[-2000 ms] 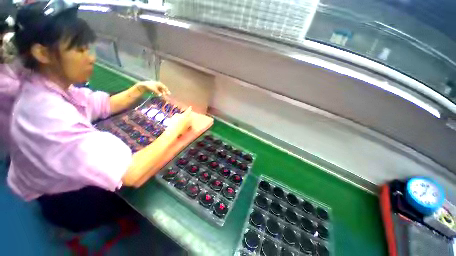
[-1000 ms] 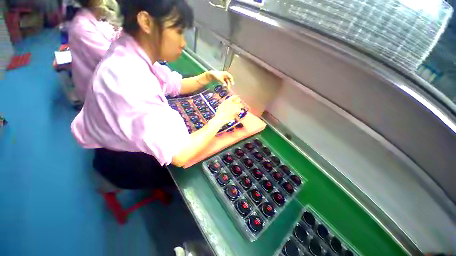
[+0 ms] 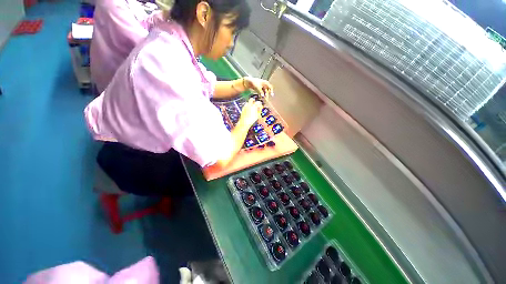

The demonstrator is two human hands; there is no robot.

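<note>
A clear blister tray (image 3: 265, 250) filled with round black units with small red marks lies on the green-topped bench (image 3: 211, 206). A second tray (image 3: 332, 265) with black units is cut off by the bottom edge. Pale pink cloth (image 3: 91, 274), seemingly of my smock, shows at the bottom left. Neither of my hands is in view.
A seated coworker in pink (image 3: 166, 94) handles units in a tray on an orange-red board (image 3: 252, 160). Another person in pink (image 3: 114, 44) sits beyond. A red stool (image 3: 115, 213) stands on the blue floor (image 3: 41, 166). A pale metal partition (image 3: 377, 183) runs along the bench.
The view has swung left, so the clock at the right is out of view. Pink cloth has appeared at the bottom left. The coworker's hand has shifted over the neighbouring tray.
</note>
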